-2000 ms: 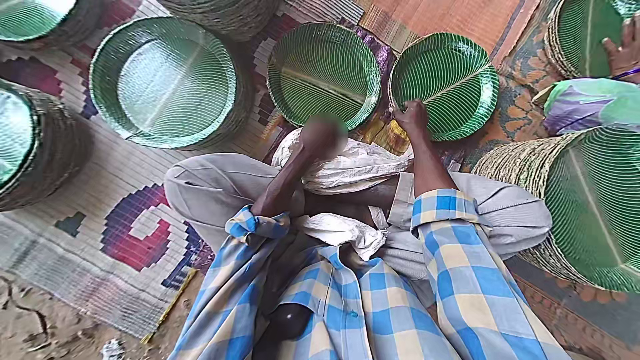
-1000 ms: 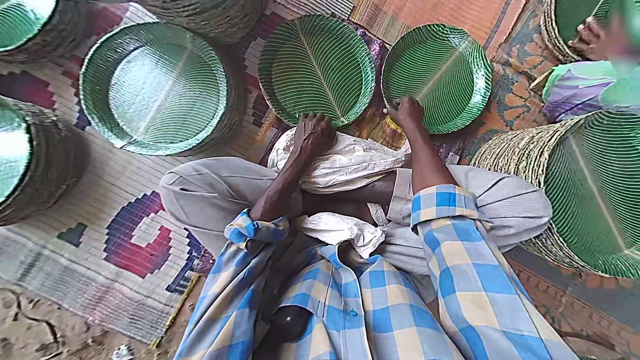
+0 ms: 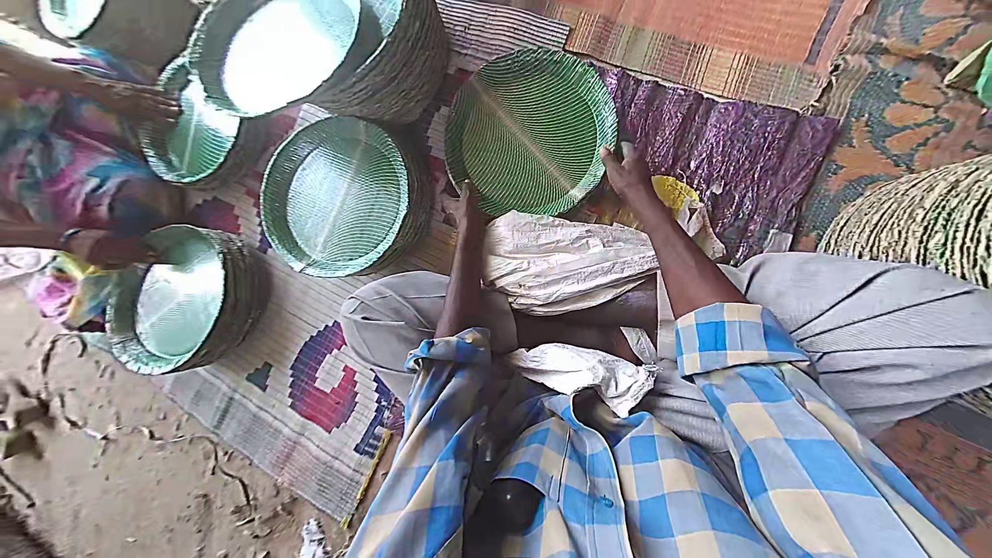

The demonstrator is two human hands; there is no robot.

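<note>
Both my hands hold a green leaf-patterned plate [image 3: 535, 132] by its rim, tilted above the mats in front of me. My left hand [image 3: 463, 205] grips the rim at its lower left. At the lower right, my right hand [image 3: 629, 167] has its thumb and fingers on the rim. White woven sacking [image 3: 570, 260] lies across my lap just below the plate, with a yellow round thing [image 3: 676, 192] partly under its right end. A stack of similar plates [image 3: 337, 198] stands left of my left hand.
More plate stacks stand at the upper left [image 3: 403, 70], the lower left [image 3: 182, 298] and the right edge [image 3: 922, 217]. Another person's hands [image 3: 139, 101] touch plates at the far left. Patterned mats [image 3: 318, 372] cover the floor, with bare soil [image 3: 116, 457] at the lower left.
The view has swung left. Two plates lay before me, one at each hand; now both hands are on one plate, and my left hand has come to its rim.
</note>
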